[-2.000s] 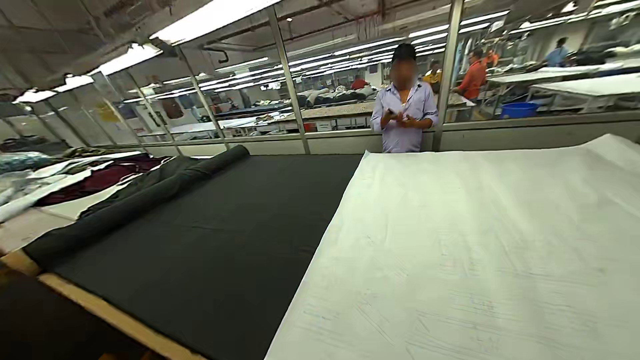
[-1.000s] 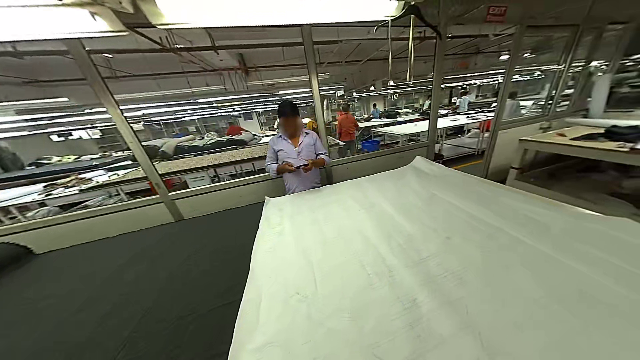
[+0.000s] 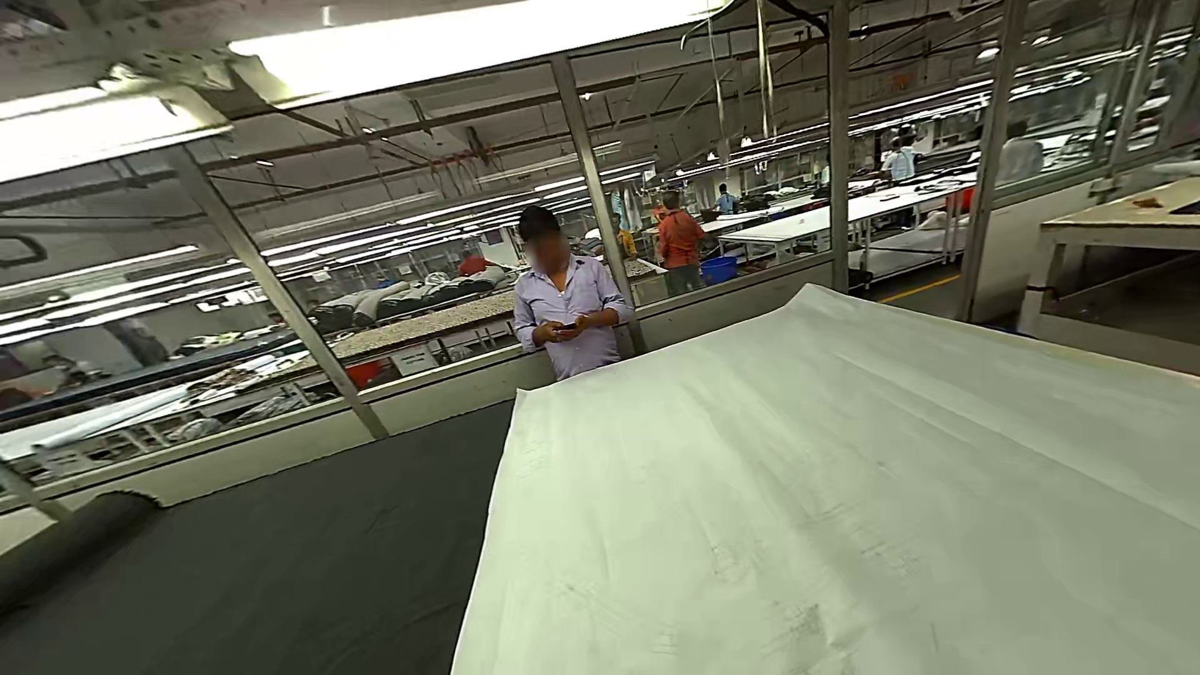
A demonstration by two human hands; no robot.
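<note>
Neither my left hand nor my right hand shows in the head view. A large white sheet (image 3: 750, 487), creased and faintly marked, covers the right and centre of the work surface; whether it is paper or cloth I cannot tell. Its left edge lies over dark grey fabric (image 3: 309, 534). At the far left, a roll of the dark fabric (image 3: 84, 539) lies at the side of the spread part. The sheet's far edge has a raised corner near the partition.
A person in a light shirt (image 3: 572, 305) stands beyond the sheet's far edge, holding a small dark object. Behind runs a glazed partition with metal posts (image 3: 600, 197). A wooden-topped table (image 3: 1116, 211) stands at right. People, tables and a blue bin (image 3: 719, 270) are beyond the glass.
The view has swung to the right, bringing the wooden-topped table in. The person in the light shirt remains at the partition with both hands together in front.
</note>
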